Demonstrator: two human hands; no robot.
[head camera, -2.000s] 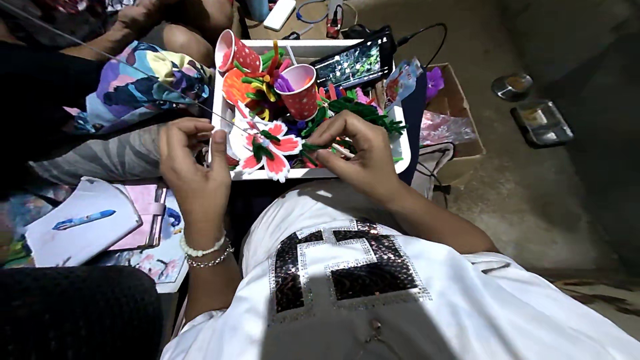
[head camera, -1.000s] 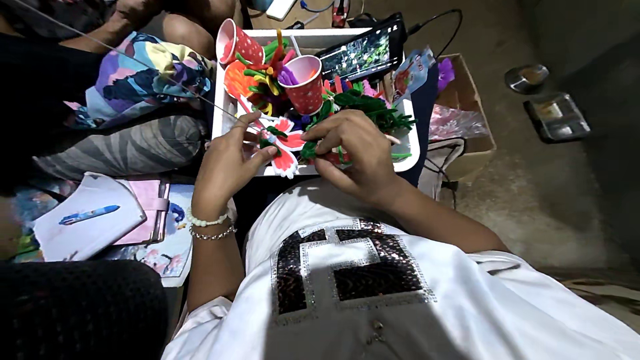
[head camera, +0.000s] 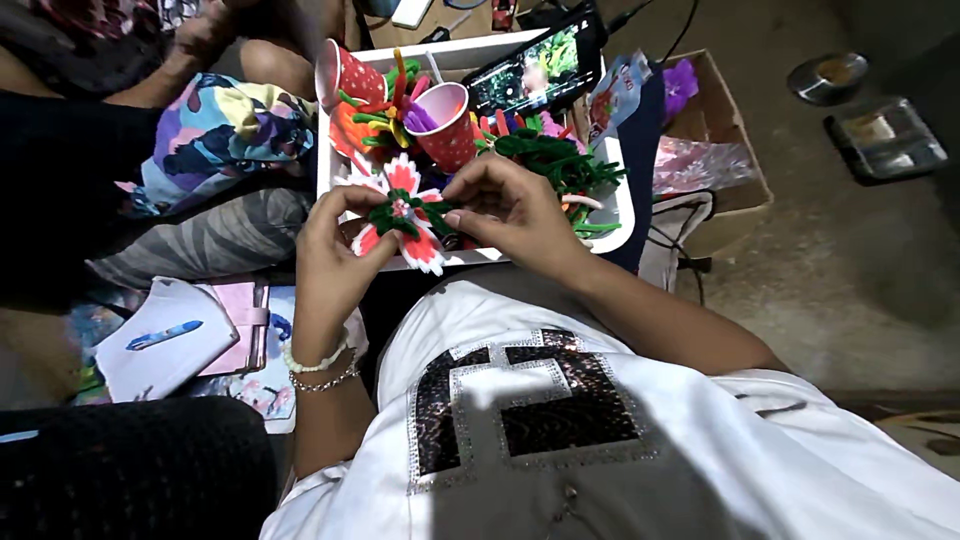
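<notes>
A pipe-cleaner flower (head camera: 403, 180) with red petals edged in white and a dark green centre is held over the near edge of a white tray (head camera: 624, 225). My left hand (head camera: 334, 244) grips its left side between thumb and fingers. Thumb and forefinger of my right hand (head camera: 517, 206) pinch a green piece at the flower's right side. Behind it in the tray stand two red dotted paper cups (head camera: 450, 142), one with purple pipe cleaners (head camera: 420, 118) in it. A bundle of dark green pipe cleaners (head camera: 547, 154) lies right of them.
A smartphone (head camera: 536, 67) with a lit screen leans at the tray's back. On the right are a cardboard box (head camera: 750, 142) and a clear plastic container (head camera: 892, 139). A pen (head camera: 165, 335) rests on white paper at the left. Another person's arm (head camera: 150, 79) shows at upper left.
The flower's green centre now faces the camera between both hands. My left fingers have shifted from its upper left to its left side.
</notes>
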